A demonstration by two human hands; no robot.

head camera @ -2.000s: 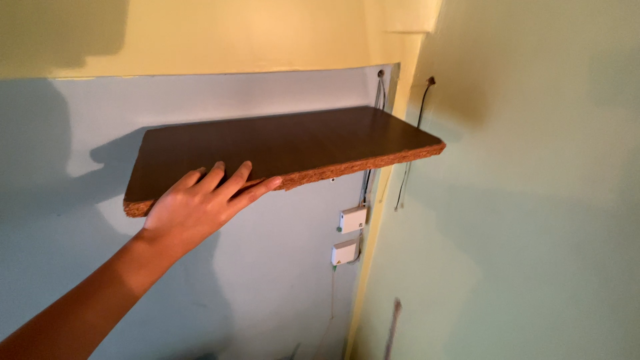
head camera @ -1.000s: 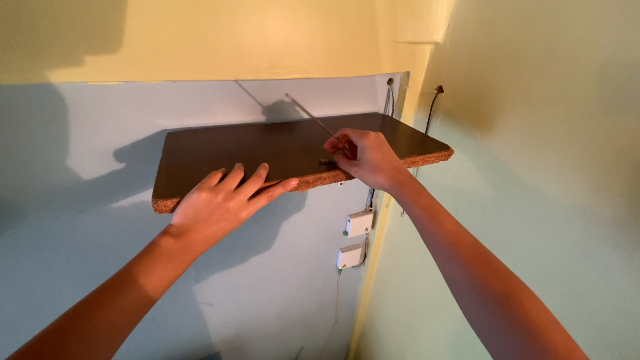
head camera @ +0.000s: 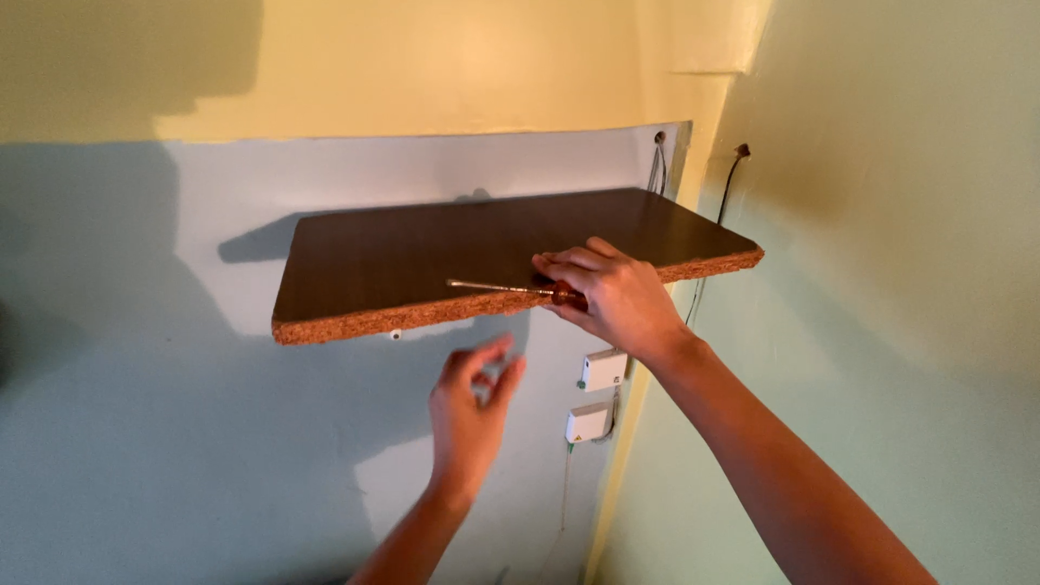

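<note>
A dark brown board with a rough particleboard edge [head camera: 455, 252] juts out from the wall like a shelf. My right hand [head camera: 621, 296] holds a screwdriver [head camera: 508, 288] by its reddish handle, the shaft pointing left along the board's front edge. The fingers of that hand also rest on the board near its front. Below the front edge, my left hand [head camera: 475, 406] is raised off the board, fingers curled and apart, slightly blurred; no object shows in it. Under the board a small white piece with a dark centre [head camera: 396, 334] is visible.
Two small white boxes, an upper one [head camera: 604, 370] and a lower one [head camera: 587, 422], are on the wall below the board, with thin cables. More cables come from a hole [head camera: 660, 137] near the corner. A black cable [head camera: 729, 183] hangs on the right wall.
My left hand has let go of the board's front edge and moved below it. My right hand came into view with the screwdriver, whose shaft has swung down from pointing up and left.
</note>
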